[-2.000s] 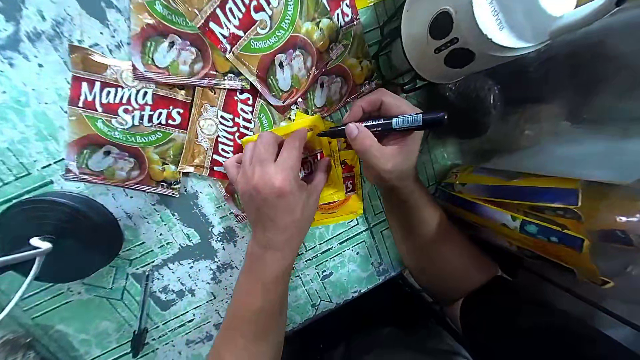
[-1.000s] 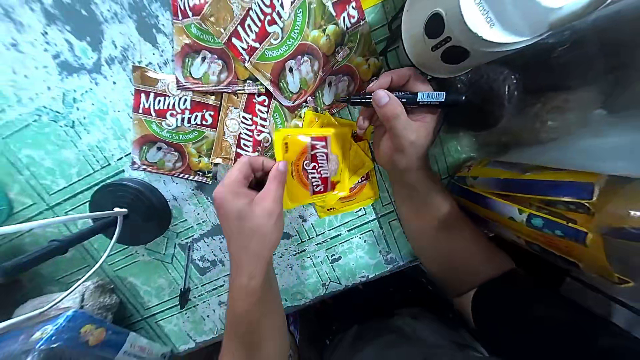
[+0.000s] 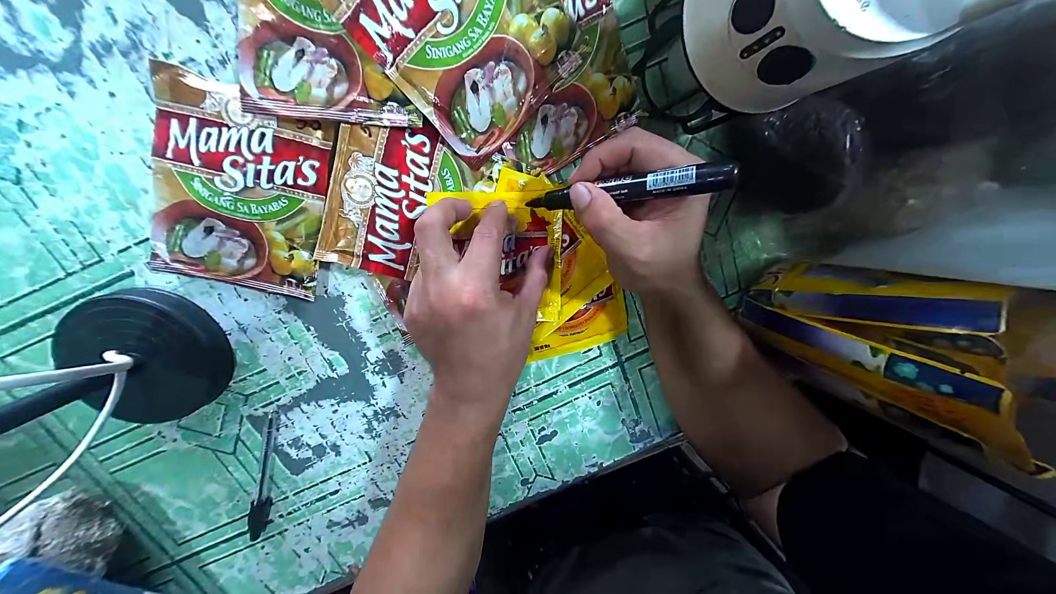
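Note:
My left hand [image 3: 474,289] presses its fingertips on a small yellow Mama Sita's sachet [image 3: 554,289], which lies on other yellow sachets [image 3: 590,330]. A black marker pen [image 3: 652,185] is gripped in my right hand [image 3: 648,219], its uncapped tip touching or just above the top edge of the held sachet. Larger red, green and brown Mama Sita's packets [image 3: 239,181] lie overlapping to the left and above. Part of the yellow sachet is hidden under my left fingers.
A round black stand base [image 3: 144,355] with a white cable sits at the left on the worn green table [image 3: 346,487]. A pen [image 3: 263,478] lies nearby. At the upper right stands a white appliance [image 3: 726,49]; yellow and blue packs [image 3: 891,346] are at the right.
One second ago my left hand held the yellow sachet by its left edge, with the marker away from it. Now my left fingers lie over the sachet and the marker tip is at its top edge.

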